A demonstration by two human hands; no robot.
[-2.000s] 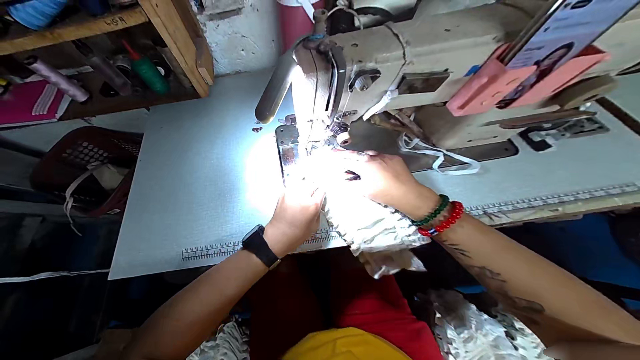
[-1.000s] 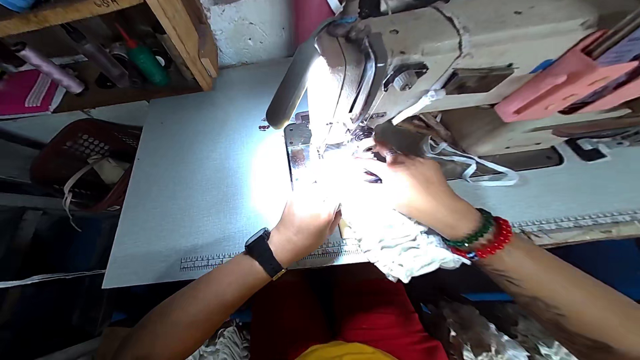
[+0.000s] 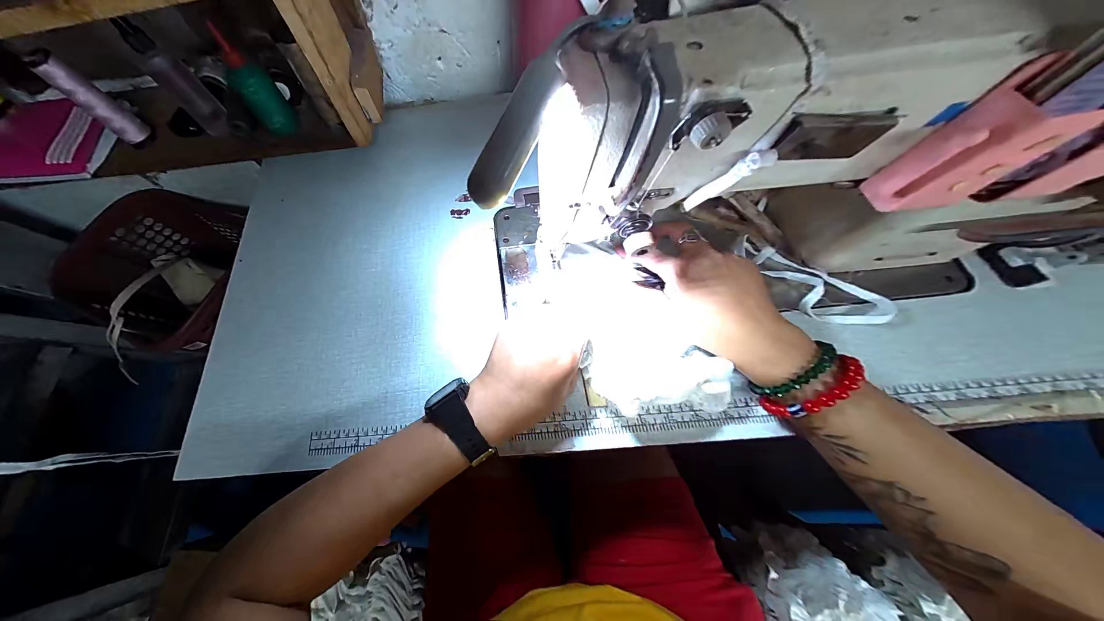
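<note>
White fabric (image 3: 651, 371) lies bunched on the sewing machine's bed, partly washed out by the lamp glare. My left hand (image 3: 535, 371), with a black watch at the wrist, is at the fabric's left edge, its fingers lost in the glare. Just right of the needle area, my right hand (image 3: 711, 297) rests on the fabric, with a small dark tool (image 3: 647, 278) at its fingers, perhaps thread snips. The head of the industrial sewing machine (image 3: 724, 78) stands over both hands. A metal needle plate (image 3: 519, 259) shows left of the fabric.
A printed ruler scale (image 3: 362, 438) runs along the table's front edge. White tape (image 3: 849, 315) loops beside the machine. A pink holder (image 3: 966, 147) hangs on the machine's arm. At the left are a wooden shelf (image 3: 323, 69) with thread spools and a dark red basket (image 3: 129, 216).
The fabric has drawn up from hanging over the table's front edge to lying bunched near my hands. My right hand remains beside the needle area. The view has shifted closer to the machine.
</note>
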